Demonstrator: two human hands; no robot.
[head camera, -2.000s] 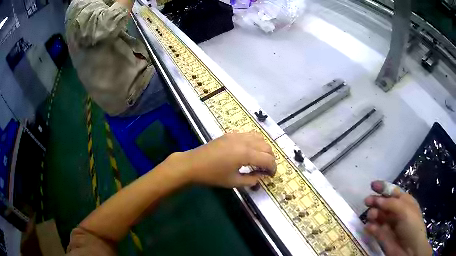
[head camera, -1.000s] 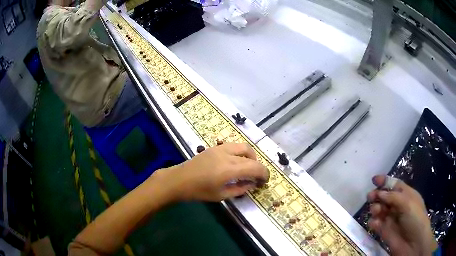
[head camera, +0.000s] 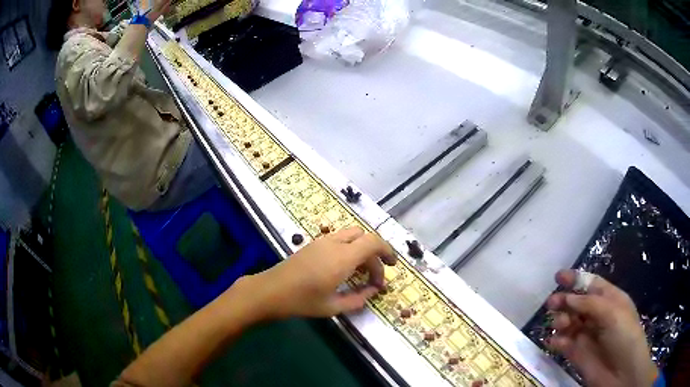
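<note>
A yellow circuit board panel (head camera: 303, 195) lies in the rail track. Dark red-brown components (head camera: 429, 336) stand on it in a row. My left hand (head camera: 344, 273) is over the panel, palm down, thumb and fingers bent towards the board; whether a small part is between them cannot be told. My right hand (head camera: 601, 325) is at the lower right beside the black tray (head camera: 643, 249) of small silver components. Its fingers are curled, one fingertip has a white cover, and a blue band shows at the wrist. Whether it holds a part cannot be told.
Black knobs (head camera: 414, 248) stand along the rail (head camera: 363, 205). Two grey support bars (head camera: 435, 170) lie on the white bench (head camera: 363, 113). Another black tray (head camera: 253, 53) and a clear plastic bag (head camera: 352, 30) are at the back. A seated person (head camera: 121, 121) is at the left.
My left hand has shifted a little left and down in the picture, and its fingers have opened somewhat. My right hand stays near the tray. The camera view has shifted.
</note>
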